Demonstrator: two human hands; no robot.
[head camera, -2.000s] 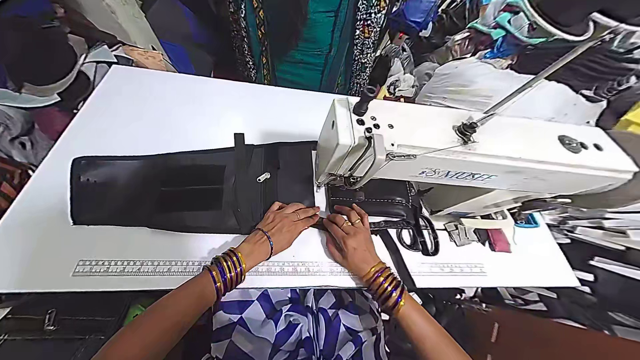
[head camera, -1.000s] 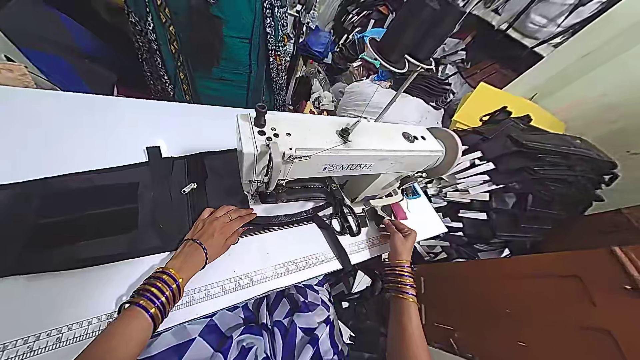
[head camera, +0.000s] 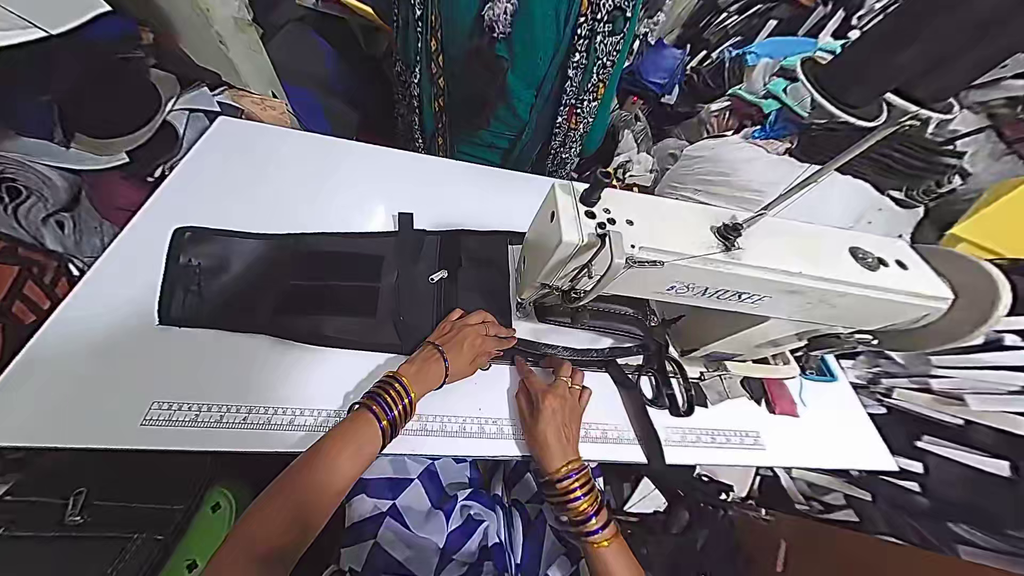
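Observation:
A long black fabric piece (head camera: 336, 292) with a silver zipper pull (head camera: 438, 276) lies flat on the white table, its right end at the sewing machine (head camera: 736, 276). My left hand (head camera: 464, 346) presses on its near right edge, left of the needle area. Nearer to me, my right hand (head camera: 554, 404) has its fingertips at the black edging strip; whether it grips the strip cannot be told. A black strap (head camera: 640, 416) hangs over the table's front edge. Black-handled scissors (head camera: 668, 384) lie right of my right hand.
A printed ruler scale (head camera: 264, 417) runs along the front of the white table (head camera: 280, 176). Fabric scraps (head camera: 780, 398) lie beside the machine's base. A person in teal clothing (head camera: 512, 96) is across the table. Piles of material and black thread cones (head camera: 888, 64) are at the right.
My right hand has moved left, from near the scraps beyond the scissors to the fabric's near edge close to my left hand. The view has swung left since one second ago.

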